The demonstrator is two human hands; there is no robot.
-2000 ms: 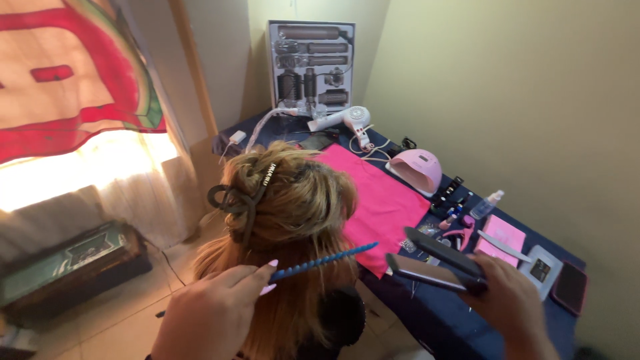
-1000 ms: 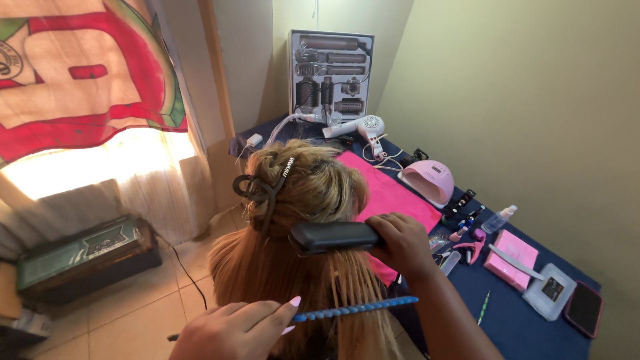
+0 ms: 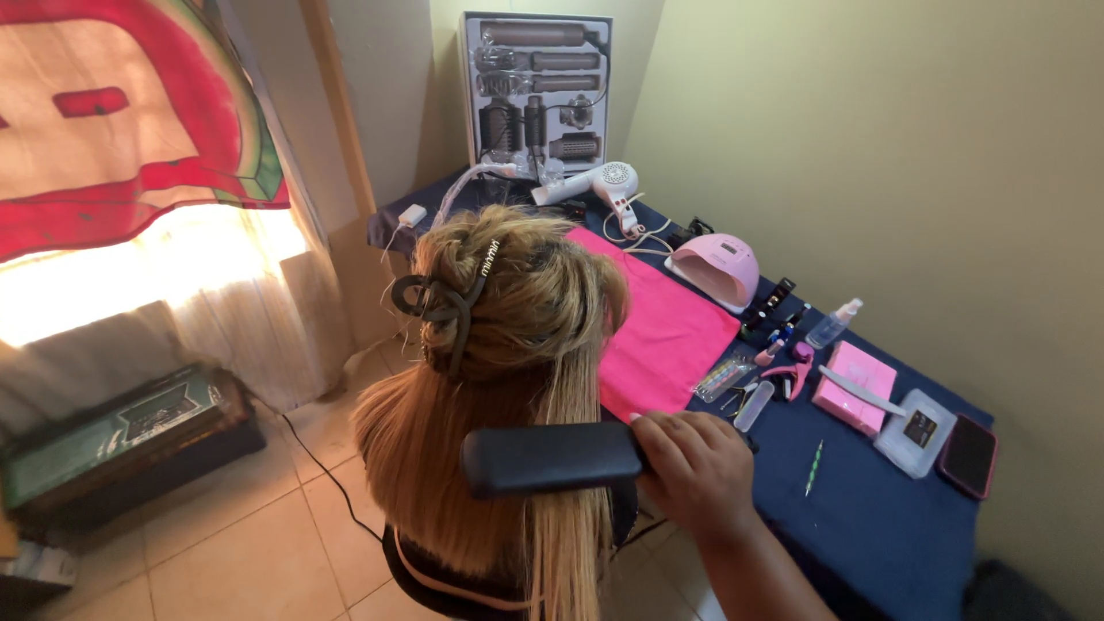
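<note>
A black flat iron (image 3: 552, 459) lies level across a blond lock at the right side of a seated person's long hair (image 3: 466, 483). My right hand (image 3: 700, 470) grips its handle end; the lock passes behind the iron and hangs out below it. Whether the plates press on the hair cannot be seen. The upper hair is gathered up in a dark claw clip (image 3: 461, 315). Neither my left hand nor the blue comb is in this view.
On the dark blue table stand a boxed styling set (image 3: 539, 95), a white hair dryer (image 3: 604, 185), a pink nail lamp (image 3: 716, 267), a pink cloth (image 3: 664, 323), a spray bottle (image 3: 833, 324) and a phone (image 3: 968, 457). A cord (image 3: 323, 470) runs over the tiled floor.
The flat iron, spread apart beside the head two seconds ago, was brought to the hair and now sits lower along it. My left hand, with the blue comb, has left the view.
</note>
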